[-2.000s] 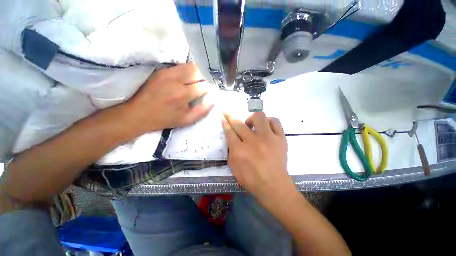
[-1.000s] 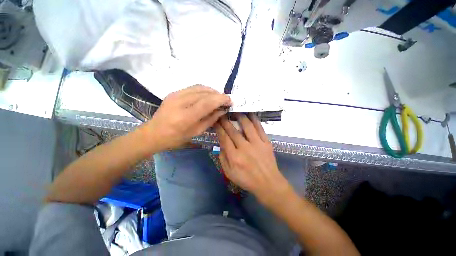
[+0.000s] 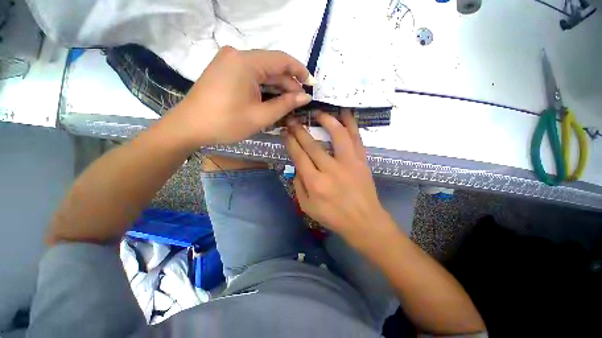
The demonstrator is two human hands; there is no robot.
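The white garment body (image 3: 165, 33) lies on the machine table at the upper left. A flat white backing layer (image 3: 356, 59) with a narrow dark strip (image 3: 319, 39) reaches right of it. Plaid lining (image 3: 373, 117) shows along its lower edge and again at the left. My left hand (image 3: 241, 96) pinches the dark edge between thumb and forefinger at the strip's lower end. My right hand (image 3: 330, 171) lies just right and below, its fingertips on the plaid edge. Part of the edge is hidden under the fingers.
Scissors (image 3: 558, 135) with green and yellow handles lie on the table at the right. A measuring strip (image 3: 462, 173) runs along the front edge. A blue bin (image 3: 173, 231) with white-grey pieces stands on the floor below left. Small machine parts show at the top right edge.
The view has tilted down and right, so the machine head has left the picture. The garment came away from the needle area to the front edge. Both hands moved together at its plaid edge.
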